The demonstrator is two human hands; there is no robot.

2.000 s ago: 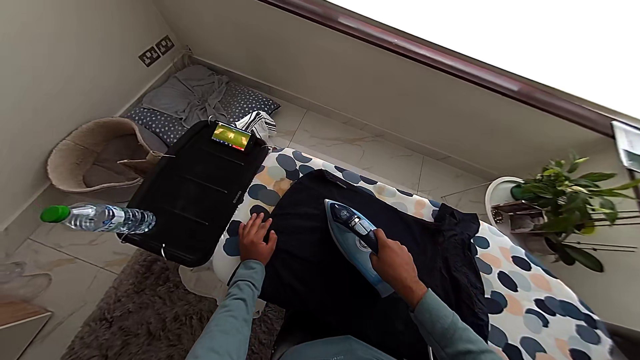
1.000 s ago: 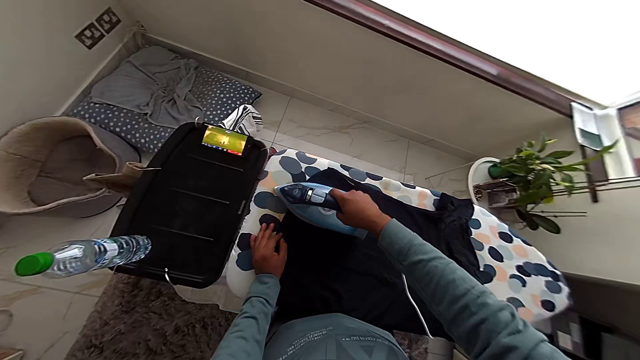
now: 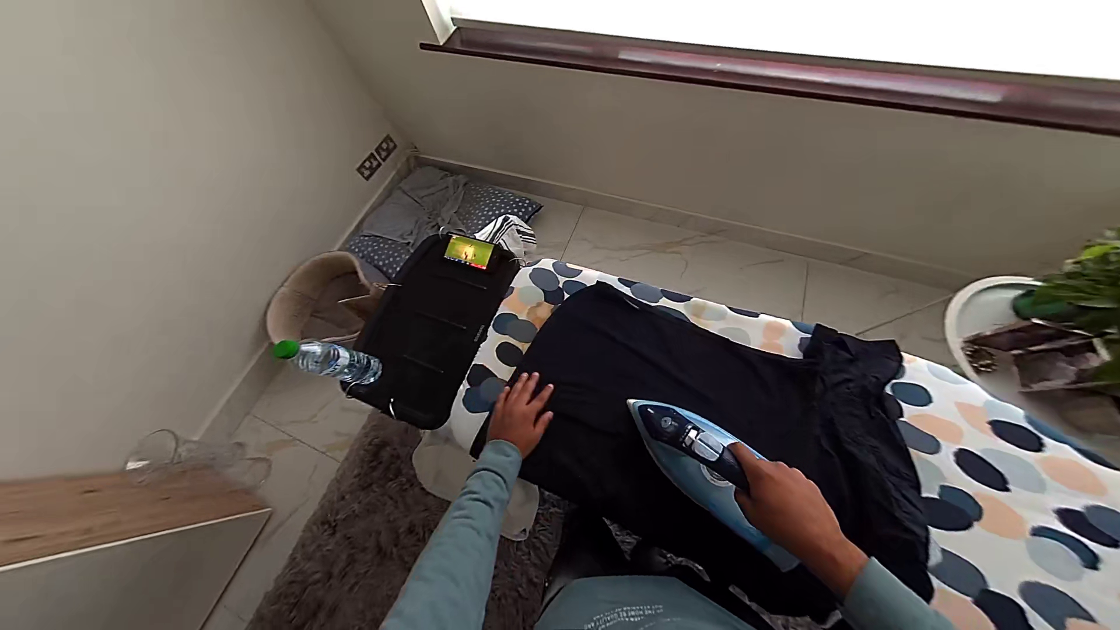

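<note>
A black garment (image 3: 691, 367) lies spread over an ironing board with a spotted cover (image 3: 1006, 437). My right hand (image 3: 792, 507) grips the handle of a blue steam iron (image 3: 691, 464), whose soleplate rests on the garment with its tip pointing up and left. My left hand (image 3: 521, 414) lies with fingers spread on the garment's left edge, holding nothing. Part of the garment hangs over the near side of the board. At its right end the black cloth is bunched in folds.
Left of the board, a black lidded bin (image 3: 429, 332) carries a phone (image 3: 469, 252) with a lit screen and a water bottle (image 3: 337, 360). Beyond are a beige pet bed (image 3: 319, 293) and a spotted cushion (image 3: 499, 206). A potted plant (image 3: 1081, 289) stands at right, a wooden shelf (image 3: 122, 507) at lower left.
One second ago the iron was near the garment's upper left edge; my right hand has since drawn it back right and toward me. My left hand stays by the left edge. The view has shifted.
</note>
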